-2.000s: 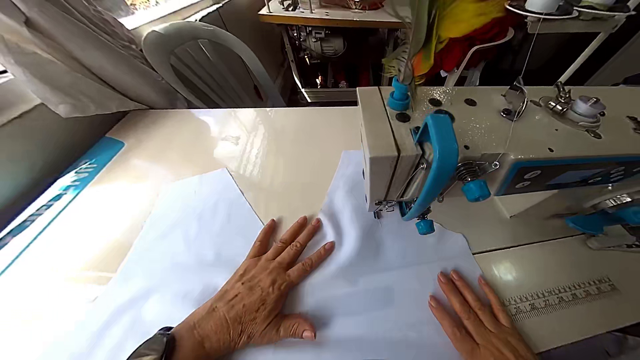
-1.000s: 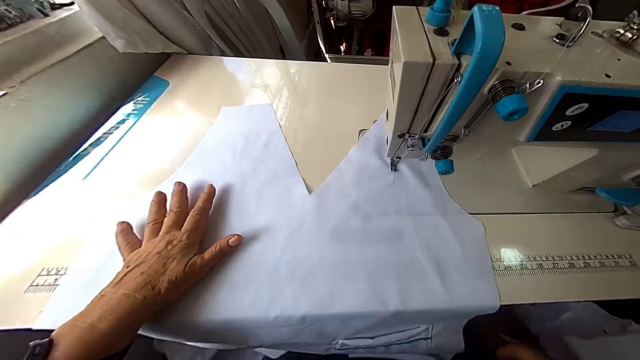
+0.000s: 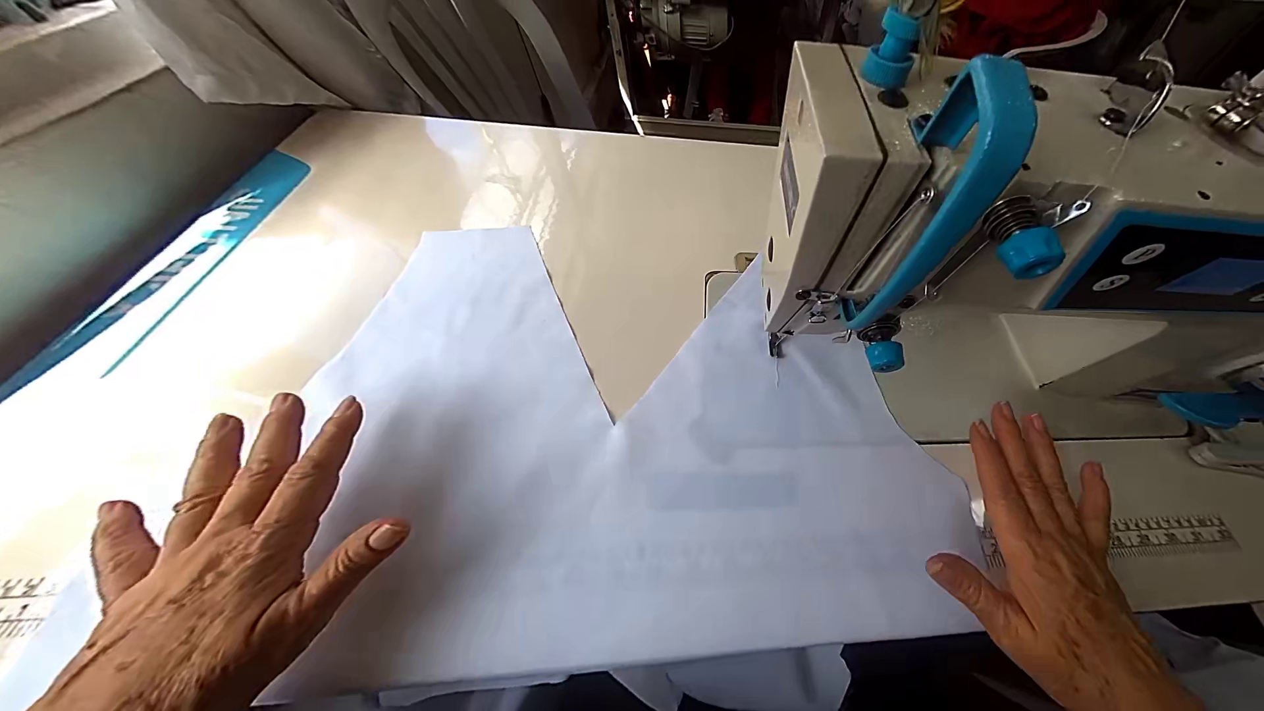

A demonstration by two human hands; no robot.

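Note:
A piece of white fabric with a V-shaped cut at its far edge lies spread on the sewing table, its near edge hanging over the front. Part of its right side passes under the presser foot of an industrial sewing machine. My left hand, fingers spread, is over the fabric's left part and grips nothing. My right hand, also with fingers apart, is at the fabric's right edge, over the table and its printed ruler. Whether either palm presses down, I cannot tell.
The table's pale top reflects window light. A printed ruler scale runs along the right front, and a blue printed band along the left edge. A grey curtain and a plastic chair stand behind. More fabric hangs below the front edge.
The fabric lies flatter, with its V cut spread wider than two seconds ago. My right hand, mostly out of sight one second ago, has come up at the right edge. The view has shifted.

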